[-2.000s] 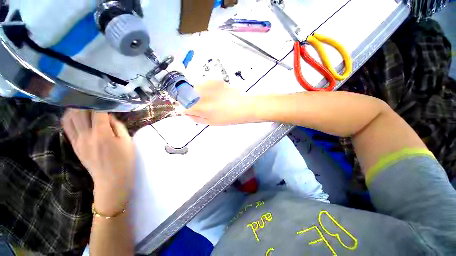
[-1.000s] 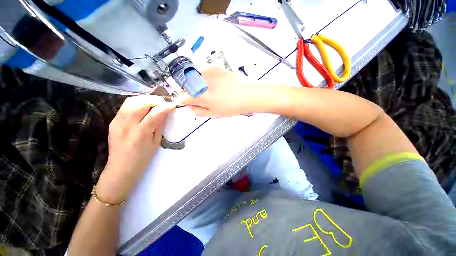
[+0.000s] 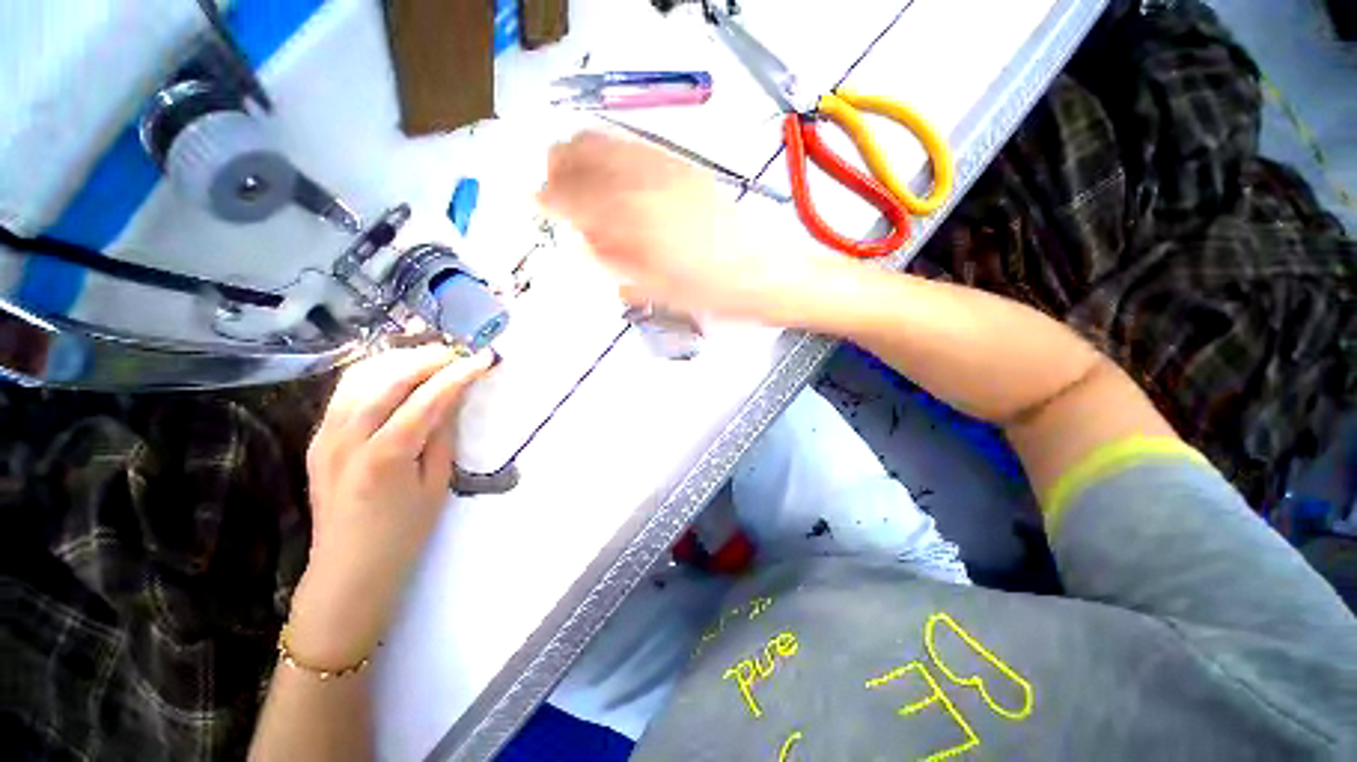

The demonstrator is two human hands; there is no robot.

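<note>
The sewing machine (image 3: 90, 164) stands at the upper left, with its grey round attachment (image 3: 466, 310) by the needle. My left hand (image 3: 380, 447) is at the needle, finger and thumb tips together just below the attachment; a tiny dark bit of the small fabric part (image 3: 488, 357) shows there, the rest hidden. Plaid cloth (image 3: 134, 566) hangs at the left, beside and below my left wrist. My right hand (image 3: 633, 216) is blurred above the table, right of the needle and apart from it. A small grey shiny thing (image 3: 668, 332) shows under its palm; whether it is held is unclear.
Scissors (image 3: 871, 176) with red and yellow loops, tweezers (image 3: 692, 155) and pink-purple snips (image 3: 640, 90) lie on the white table (image 3: 581, 462). Brown swatches (image 3: 442, 60) are at the top. More plaid cloth (image 3: 1131, 238) is heaped at the right, past the table edge.
My right hand has left the needle area and moved up and right over the table. My left hand stays at the needle. The view has shifted, so the scissors appear further left.
</note>
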